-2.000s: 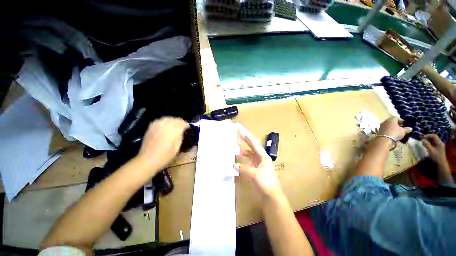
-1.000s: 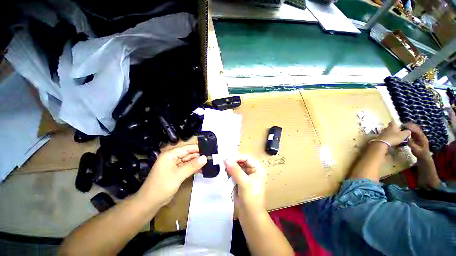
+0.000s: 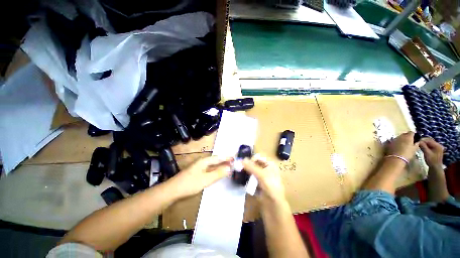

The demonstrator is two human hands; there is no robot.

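Note:
My left hand (image 3: 207, 173) and my right hand (image 3: 263, 174) meet over the white label sheet (image 3: 219, 219). Between their fingertips is a black plastic housing (image 3: 242, 174) with a small white sticker (image 3: 238, 165) across its middle. My left fingers hold the housing from the left. My right fingers touch it at the sticker from the right. The fingers are slightly blurred and cover part of it. A small white piece (image 3: 251, 184) shows below my right fingers; what it is attached to is unclear. A labelled housing (image 3: 286, 145) lies on the cardboard to the right.
Loose black housings (image 3: 136, 169) are heaped at the left, under crumpled white wrap (image 3: 108, 75) by a dark carton (image 3: 222, 45). Another housing (image 3: 239, 104) lies above the sheet. A neighbour's arms (image 3: 383, 174) work at the right beside a dark array (image 3: 435, 118). White scraps (image 3: 384, 130) lie nearby.
My left hand came from the heap to the sheet with a housing. Since one second ago, my right fingers have closed onto its middle, where a white sticker now shows. The view has shifted slightly.

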